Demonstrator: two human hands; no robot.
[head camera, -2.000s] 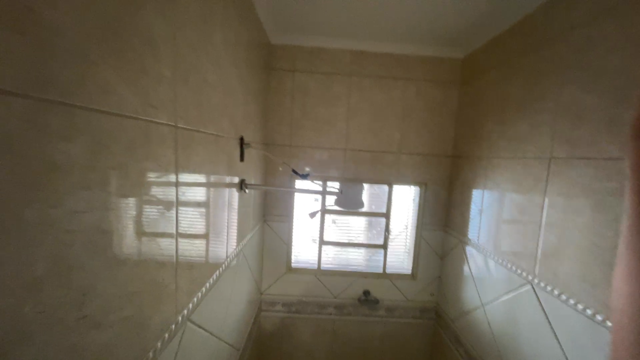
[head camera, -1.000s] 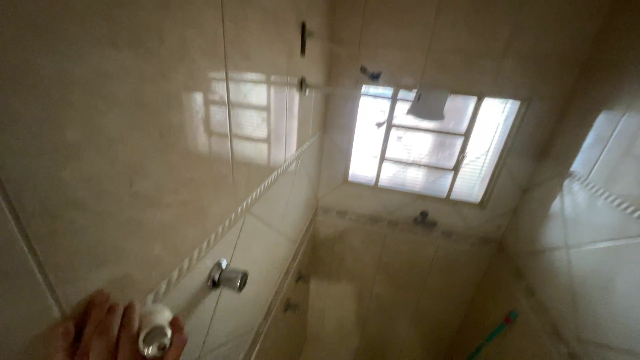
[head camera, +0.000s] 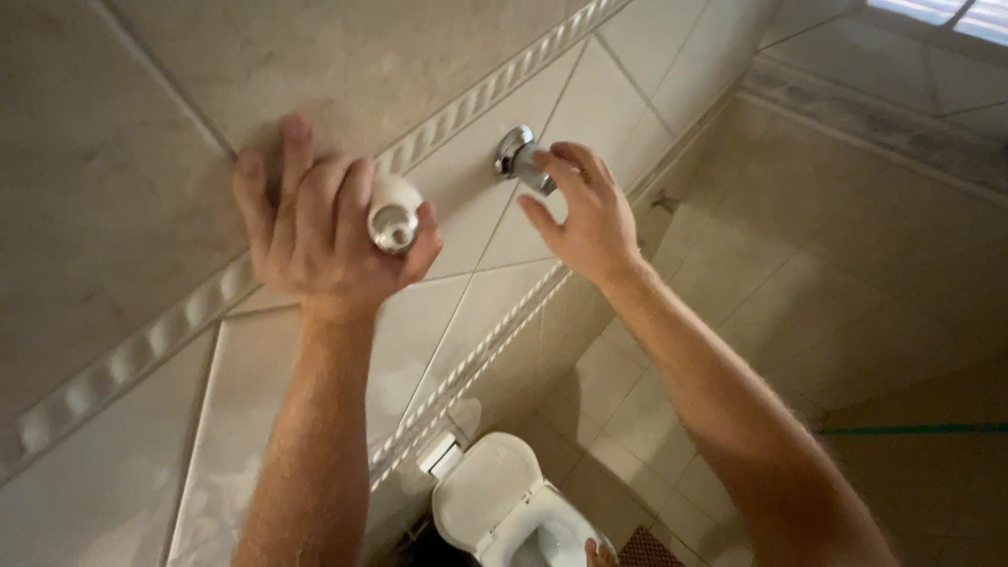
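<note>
My left hand (head camera: 331, 228) lies against the tiled wall, fingers spread, with a small white cylindrical piece with a clear or shiny end (head camera: 394, 224) between its thumb and forefinger. What exactly this piece is, I cannot tell. To its right, a chrome wall valve (head camera: 513, 153) with a round flange sticks out of the light tiles. My right hand (head camera: 587, 205) is at the valve's knob, its fingers curved around the outer end; whether they grip it firmly is not plain.
Below stands a white toilet (head camera: 488, 488) with its lid up, beside a patterned mat (head camera: 647, 549). Another metal fitting (head camera: 665, 201) is on the wall farther back. A green stick (head camera: 913, 429) shows at the right, and a window (head camera: 945, 14) at the upper right.
The view has swung down from the window to the wall and toilet. My right hand has come into view at the chrome valve, which stood untouched one second ago.
</note>
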